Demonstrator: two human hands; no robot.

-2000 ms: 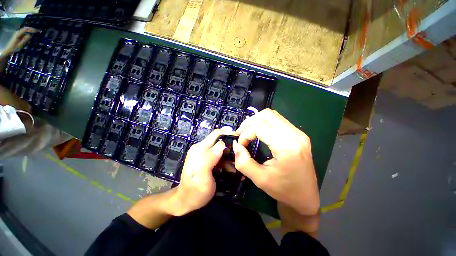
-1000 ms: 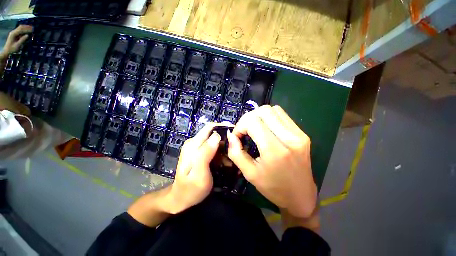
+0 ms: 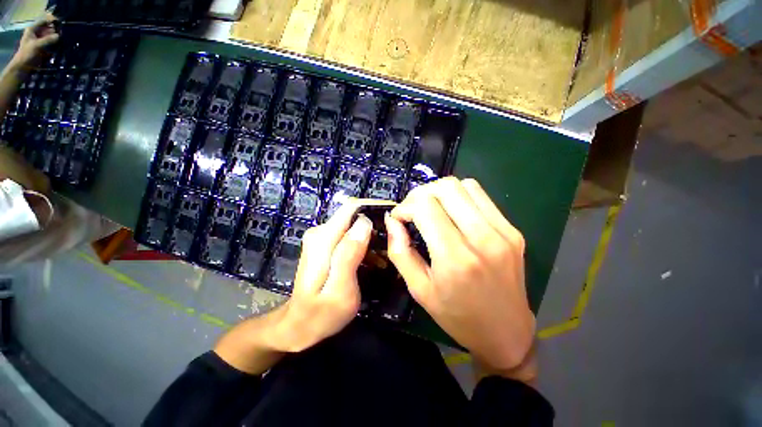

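Note:
A black plastic housing (image 3: 376, 218) is held between both hands over the lower right part of the tray, mostly hidden by fingers. My left hand (image 3: 327, 279) grips its left side with thumb and fingers. My right hand (image 3: 464, 267) touches its right side with thumb and fingertip pinched together; whether a small part is between them cannot be told. The glossy black blister tray (image 3: 459, 138) lies under the hands, with dark housings in most visible pockets. Its top right pocket holds no visible housing. The lower right pockets are partly hidden by my hands.
The green bench top (image 3: 522, 179) surrounds the tray. Another filled tray (image 3: 63, 108) is at the left, with another person's hand (image 3: 38, 37) over it. More black trays (image 3: 125, 12) are at upper left. A plywood board (image 3: 401, 42), white post (image 3: 668, 62) and cardboard carton (image 3: 608, 158) stand beyond.
The hands remain together on the housing, with slight finger shifts. The view has shifted a little, so the tray sits slightly higher. The other person's hand at the left has moved up.

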